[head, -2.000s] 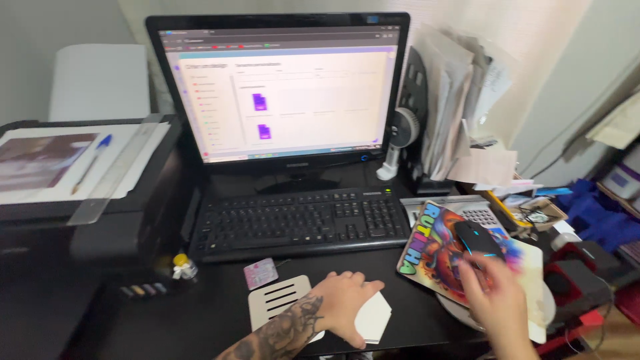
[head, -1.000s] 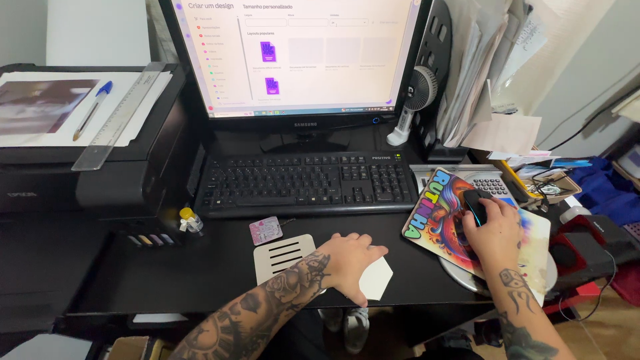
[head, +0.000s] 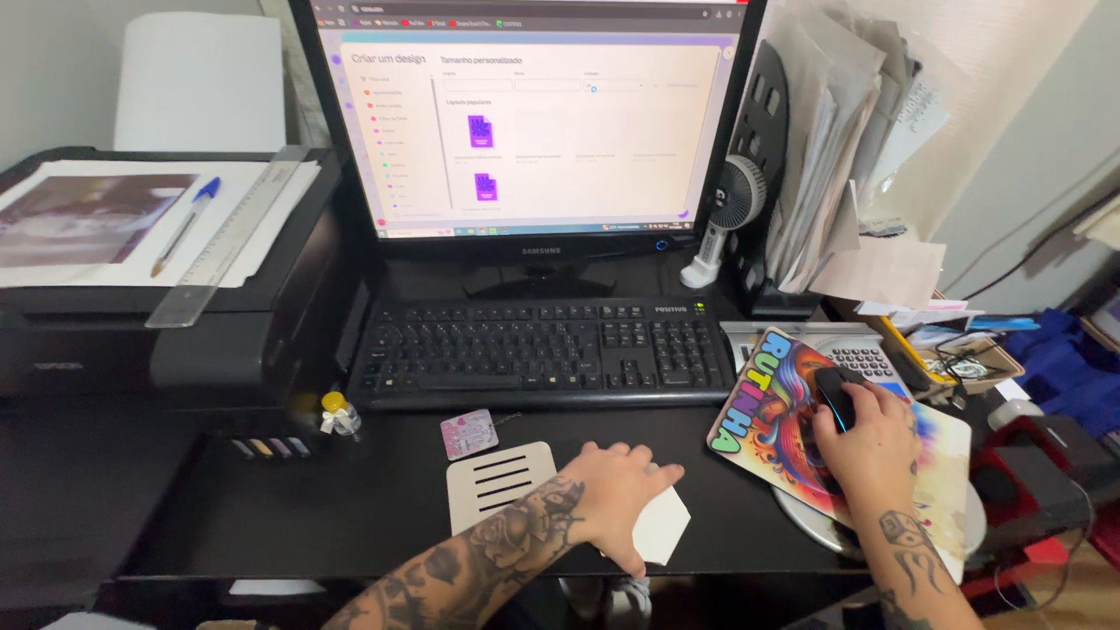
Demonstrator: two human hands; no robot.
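My left hand (head: pixel 617 499) lies with spread fingers on a white angular card (head: pixel 663 528) near the desk's front edge, covering part of it. Left of it, partly under my forearm, is a pale rounded plate with black slots (head: pixel 500 479). My right hand (head: pixel 866 442) rests on a black computer mouse (head: pixel 836 395), on a colourful mouse pad (head: pixel 787 446) that bears lettering. The black keyboard (head: pixel 542 354) lies beyond both hands, below the monitor (head: pixel 542 131), which shows a design page. A small pink printed tag (head: pixel 468 434) with a chain lies between keyboard and slotted plate.
At left stands a black printer (head: pixel 149 350) with papers, a blue pen (head: pixel 185 226) and a clear ruler (head: pixel 229 236) on top. A small yellow-capped bottle (head: pixel 339 415) is beside it. A small fan (head: pixel 731 210), upright papers (head: pixel 822 149), a calculator (head: pixel 857 360) and a red-black speaker (head: pixel 1024 472) are at right.
My right hand was raised off the mouse two seconds ago and has come down onto it. The left hand remains on the white card. The view has tilted down, then partly back up.
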